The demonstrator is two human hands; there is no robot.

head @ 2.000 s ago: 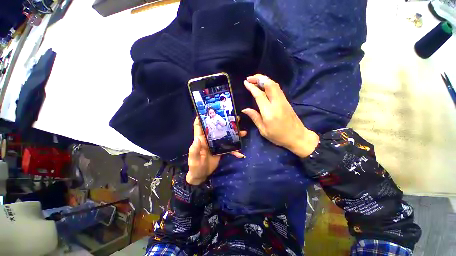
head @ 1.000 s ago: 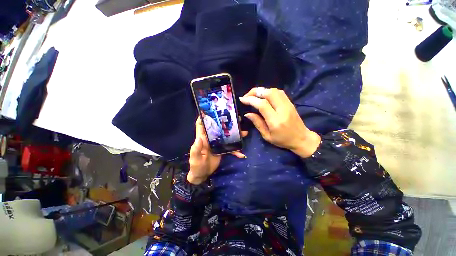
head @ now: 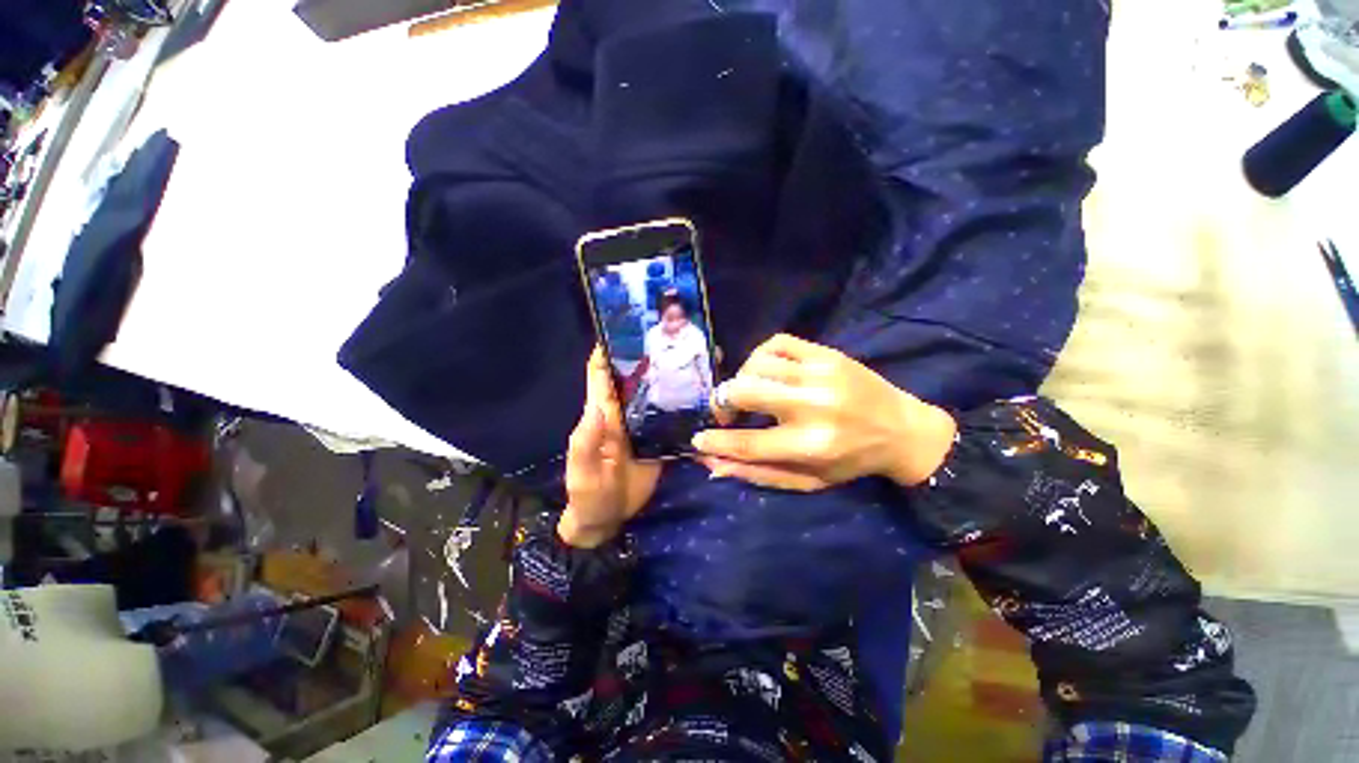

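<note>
A smartphone [head: 653, 343] with a lit screen and pale case edge is held upright over the garment. The screen shows a person in a light top. My left hand [head: 599, 470] grips the phone from its lower left and behind. My right hand [head: 820, 418] has its curled fingers and thumb at the phone's lower right edge; whether they grip it cannot be told. A pale ring or band shows on a finger. Matte dark navy cloth [head: 507, 298] lies behind the phone, and shiny dotted blue lining [head: 984, 179] lies to the right and below.
The white table top [head: 283, 194] holds a dark cloth piece [head: 112, 254] at left. A black-green spool [head: 1300, 145] and a thin dark tool [head: 1340, 280] lie at right. A red crate [head: 134, 465] and a pale machine part [head: 75, 671] show at lower left.
My right hand has moved down and left from beside the phone to its lower right edge. The screen picture has changed. My left hand still holds the phone.
</note>
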